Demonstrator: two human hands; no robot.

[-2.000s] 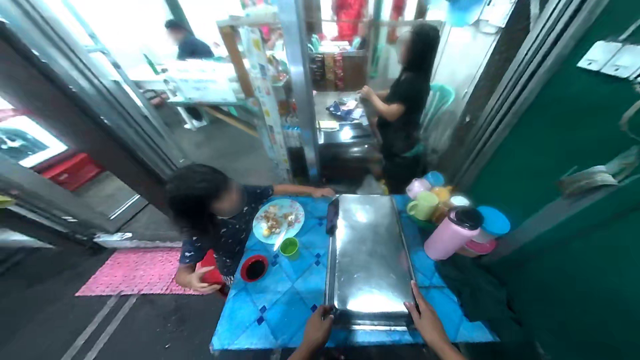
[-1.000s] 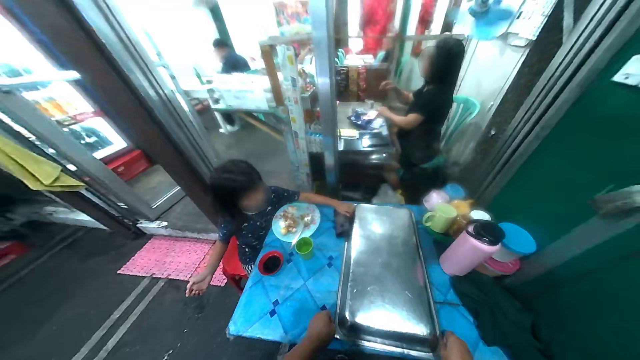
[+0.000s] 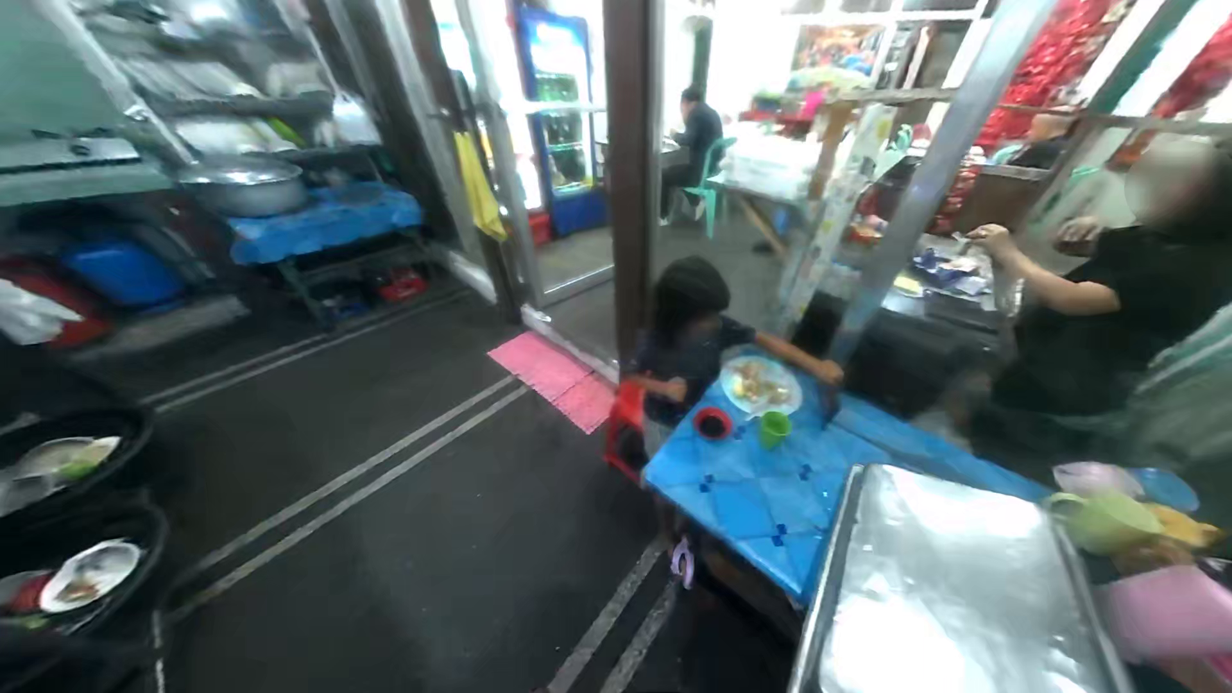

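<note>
Neither of my hands shows in the current head view. A rectangular metal tray or lid (image 3: 948,577), shiny and silver, lies at the lower right over a table with a blue patterned cover (image 3: 746,491); its near end is cut off by the frame. Beyond its left side, a plate of food (image 3: 760,385), a green cup (image 3: 774,429) and a red bowl with dark liquid (image 3: 713,423) stand at the table's far left corner. Pink, green and blue cups and containers, blurred, crowd the right side, among them a green mug (image 3: 1107,523).
A seated person (image 3: 688,332) rests one hand by the plate. Another person in black (image 3: 1107,298) is behind the table at right. A pink mat (image 3: 555,378) lies on the dark floor. Basins with dishes (image 3: 144,520) stand at left; a large metal pot (image 3: 243,185) is on a blue-covered table.
The view has swung left, and both my hands, earlier at the metal tray's near end, are out of frame. The seated person's lowered arm is now bent in front of the body.
</note>
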